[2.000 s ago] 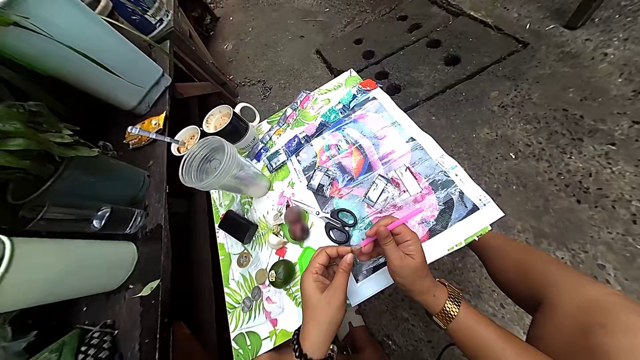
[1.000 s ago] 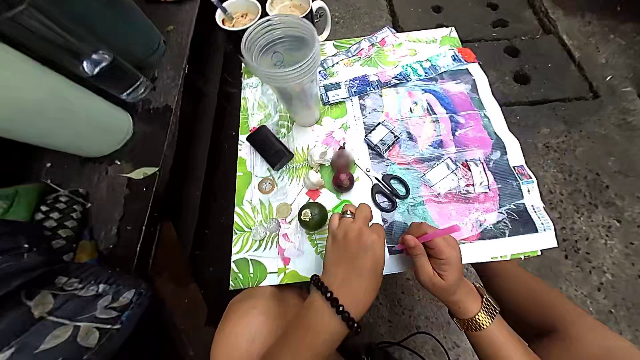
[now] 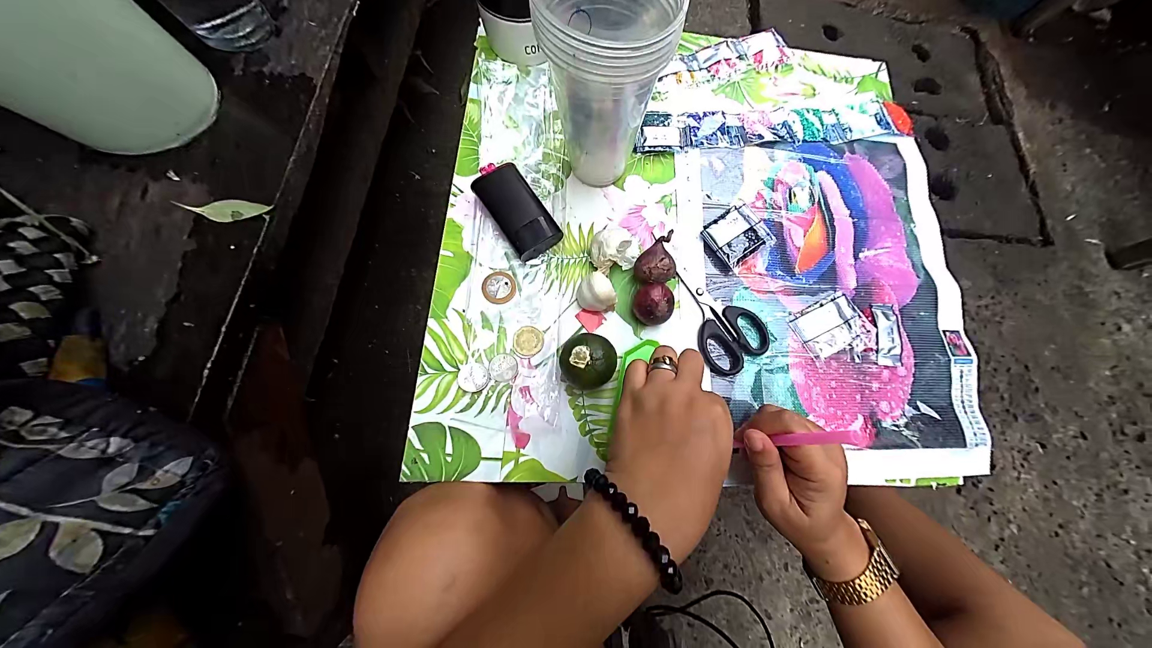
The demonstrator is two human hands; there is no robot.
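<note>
My right hand (image 3: 796,468) holds a pink diamond-painting pen (image 3: 810,438) between thumb and fingers. My left hand (image 3: 675,432) lies on the near edge of the board, its fingers over a bright green plastic tray (image 3: 637,353); whether it grips the tray is hidden. Black-handled scissors (image 3: 731,337) lie just beyond the hands, beside the diamond-painting canvas (image 3: 882,409). Bead packets (image 3: 828,326) rest on the canvas. Left of the scissors are two red onions (image 3: 653,302), two garlic bulbs (image 3: 597,292) and a round green fruit (image 3: 588,361).
Stacked clear plastic cups (image 3: 607,99) stand at the back, near a white and black mug (image 3: 511,36). A black cylindrical object (image 3: 517,211) and several coins (image 3: 527,340) lie at left. A strip of bead packets (image 3: 765,128) crosses the canvas top. Dark wooden planks (image 3: 297,180) border the left.
My left hand has moved from near the pen in my right hand to the green tray. The pen remains in my right hand. The view has shifted and come closer.
</note>
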